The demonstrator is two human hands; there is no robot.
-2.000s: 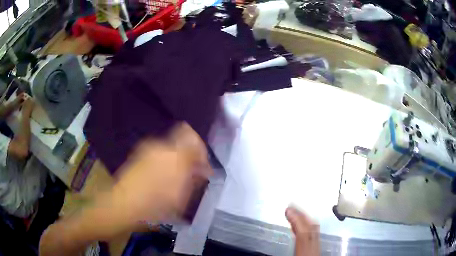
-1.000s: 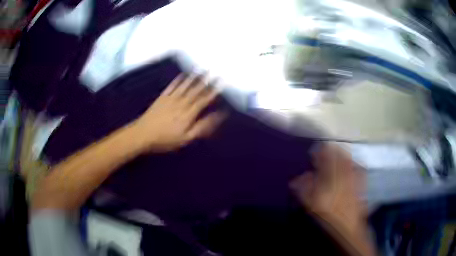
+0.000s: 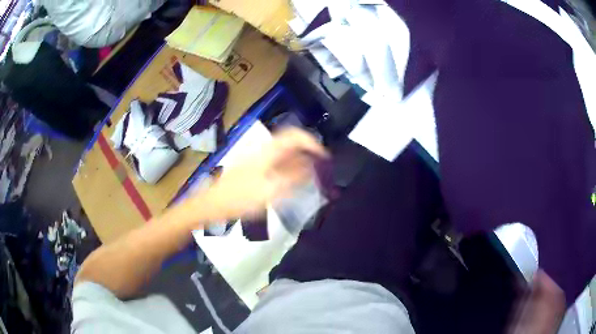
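Observation:
My left hand (image 3: 297, 163) is blurred, its fingers closed around a small purple and white piece (image 3: 320, 179) above a white sheet at the wearer's left side. My right hand (image 3: 539, 306) is at the lower right, blurred and cut off by the bottom edge, beside the large dark purple garment panel (image 3: 510, 124). Whether it grips the panel cannot be told. The panel spreads over the right side of the view. White pieces (image 3: 398, 121) lie along its left edge.
A brown cardboard side board (image 3: 98, 192) with a red stripe stands at left. Tied purple and white bundles (image 3: 150, 153) and a yellowish stack (image 3: 206, 34) lie on it. A white sheet (image 3: 251, 267) lies between board and lap. A white bag (image 3: 98, 19) is at upper left.
The view has swung left and down to the side board and lap. My left hand has left the panel and now holds a small piece. The sewing machine is out of view.

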